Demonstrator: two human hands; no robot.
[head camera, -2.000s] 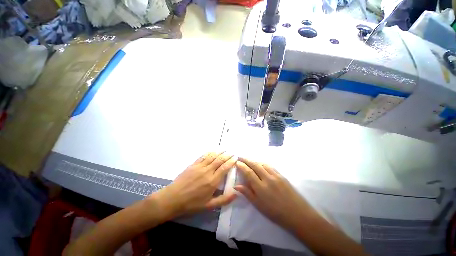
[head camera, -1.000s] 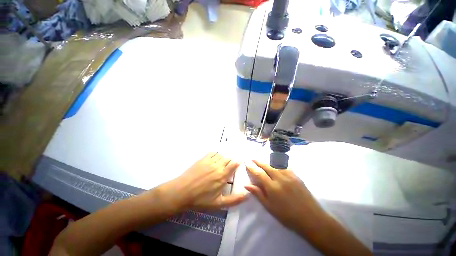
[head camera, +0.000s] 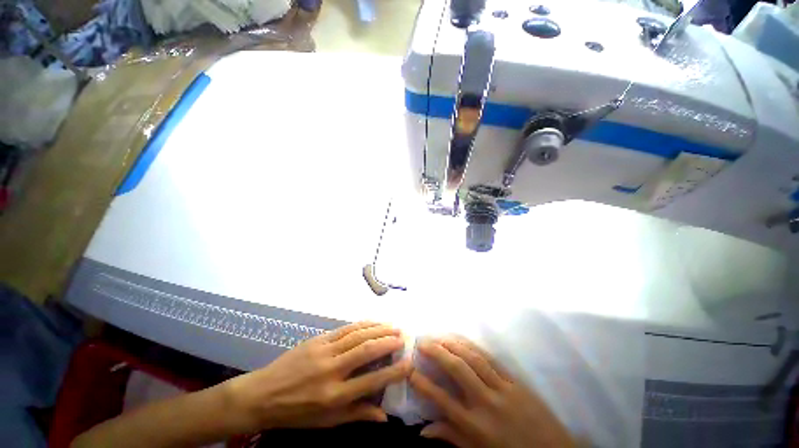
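A thin white garment panel (head camera: 578, 367) lies over the front of the table, below the sewing machine (head camera: 569, 105). Its narrow folded edge (head camera: 399, 395) runs between my hands. My left hand (head camera: 320, 376) holds the folded edge from the left, and my right hand (head camera: 491, 389) holds it from the right, fingertips almost touching. Both hands are near the front table edge, below the presser foot (head camera: 441, 207). Glare hides the panel's far end and whether it lies under the foot.
A small brown, dark-edged piece (head camera: 374, 280) sits on the table by a thin black line. The grey table ruler (head camera: 201, 315) runs along the front edge. A red basket (head camera: 88, 394) is at lower left. Cloth heaps (head camera: 215, 13) lie at the back, beside a brown tape-covered surface (head camera: 53, 206).
Both hands have moved back toward the front table edge, away from the presser foot. The small brown piece and black line on the table are now uncovered. The view has shifted slightly.
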